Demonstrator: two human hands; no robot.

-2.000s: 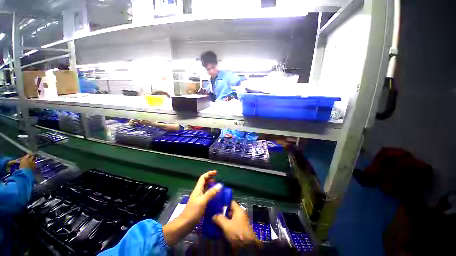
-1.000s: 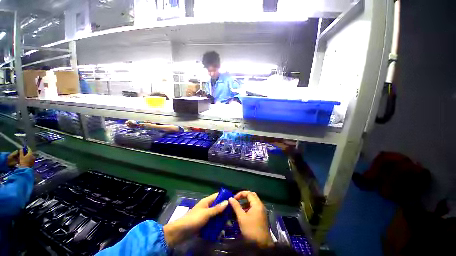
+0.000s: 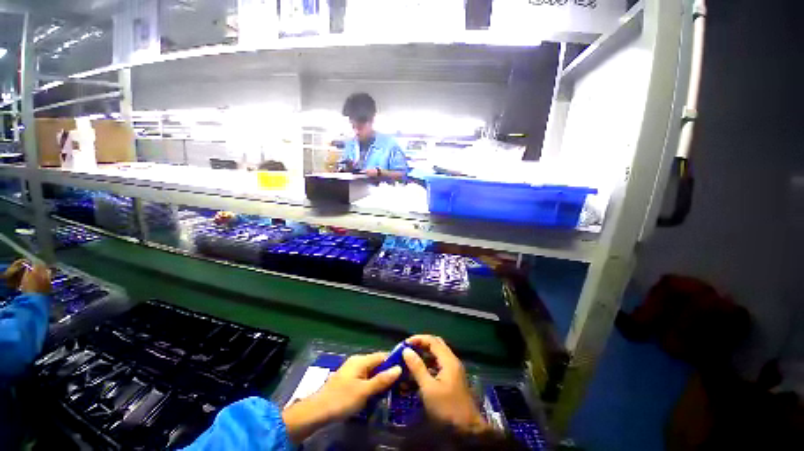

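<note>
My left hand (image 3: 346,388) and my right hand (image 3: 442,380) hold a blue phone-shaped part (image 3: 393,359) between them, thumbs near its upper end. The fingers hide much of it, so I cannot tell whether phone and cover are joined. It is above a clear blister tray (image 3: 304,359). In that tray a keypad phone (image 3: 513,407) lies at the right, and another phone's keypad (image 3: 404,410) shows below my hands. A blue part with a white label (image 3: 308,384) lies at the tray's left.
A black blister tray (image 3: 159,374) is at the left. Another worker's hands (image 3: 32,278) are at the far left. Stacked phone trays (image 3: 322,254) stand across the green belt (image 3: 212,298). A blue bin (image 3: 509,201) and black box (image 3: 335,188) are on the shelf above; a person (image 3: 374,151) is behind.
The blue part has been tilted and drawn lower between my hands, my right hand shifting from its lower side to its upper end. The person behind the shelf now looks down.
</note>
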